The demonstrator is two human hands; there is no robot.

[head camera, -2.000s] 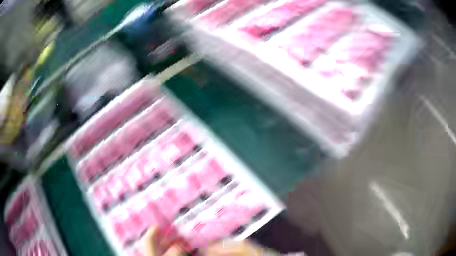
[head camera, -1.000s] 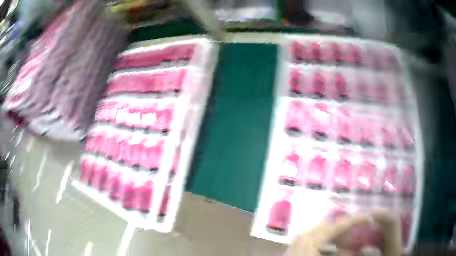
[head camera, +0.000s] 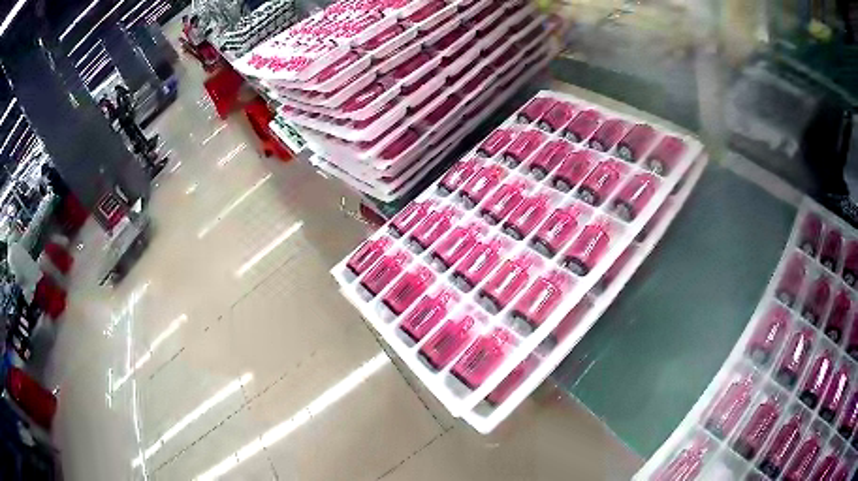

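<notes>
Neither of my hands is in the picture. Nearest in front is a white moulded tray [head camera: 508, 244] full of glossy magenta bottle-shaped units, each with a dark band at one end. It lies on top of another filled tray whose edge shows along its right side. A second filled tray [head camera: 800, 348] is at the right, cut off by the picture's edge. Its lower left corner shows plain white. A tall stack of filled trays [head camera: 405, 85] stands beyond, at the upper middle.
A dark green bench mat [head camera: 668, 272] shows between the trays. A shiny tiled floor [head camera: 254, 329] lies at the left, beyond the bench edge. Red containers [head camera: 263, 129] stand behind the stack. Dark, blurred objects are at the upper right. Dark columns stand at the far left.
The view has swung left and tilted, so the trays now sit further right and the stack and floor show. The hand seen earlier at the bottom, over the right tray, is out of view.
</notes>
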